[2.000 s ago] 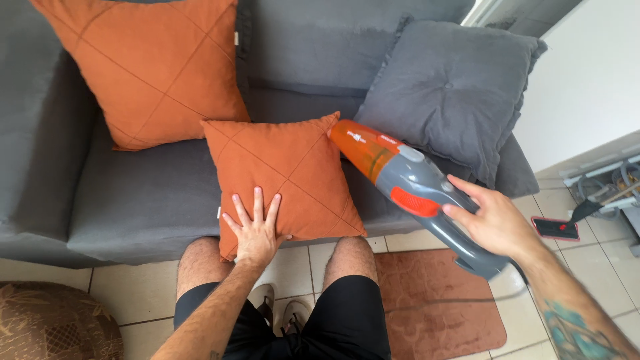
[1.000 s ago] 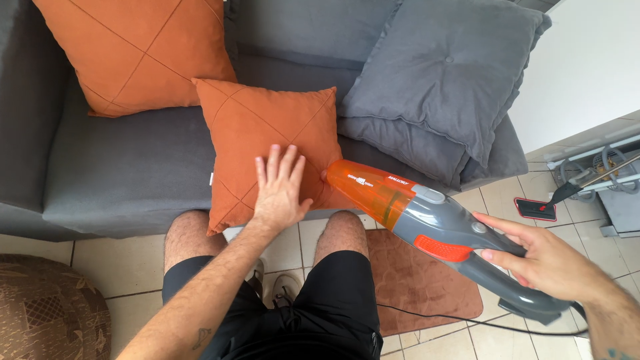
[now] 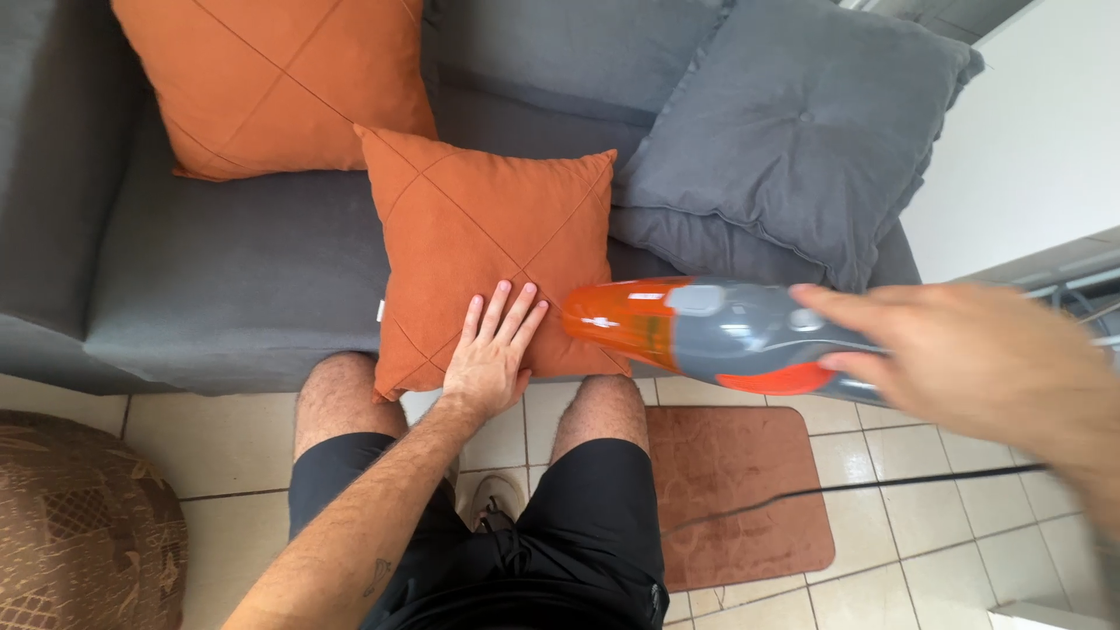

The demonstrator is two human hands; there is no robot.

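My left hand (image 3: 492,354) lies flat with its fingers apart on the lower part of an orange throw pillow (image 3: 490,227), which rests across the sofa's front edge and over my knees. In my right hand (image 3: 954,359) is a grey and orange handheld vacuum cleaner (image 3: 735,328), gripped by its handle. The translucent orange nozzle points left and meets the pillow's right side, just right of my left fingers. Motion blurs my right hand and the vacuum.
Behind are a grey sofa (image 3: 236,262), a second orange pillow (image 3: 289,79) and stacked grey cushions (image 3: 787,131). A brown mat (image 3: 744,499) lies on the tiled floor, crossed by a black cord (image 3: 910,479). A patterned brown pouf (image 3: 87,525) stands at the left.
The vacuum has swung from a diagonal tilt to nearly level, its nozzle still at the pillow's right side. My left hand stays on the pillow.
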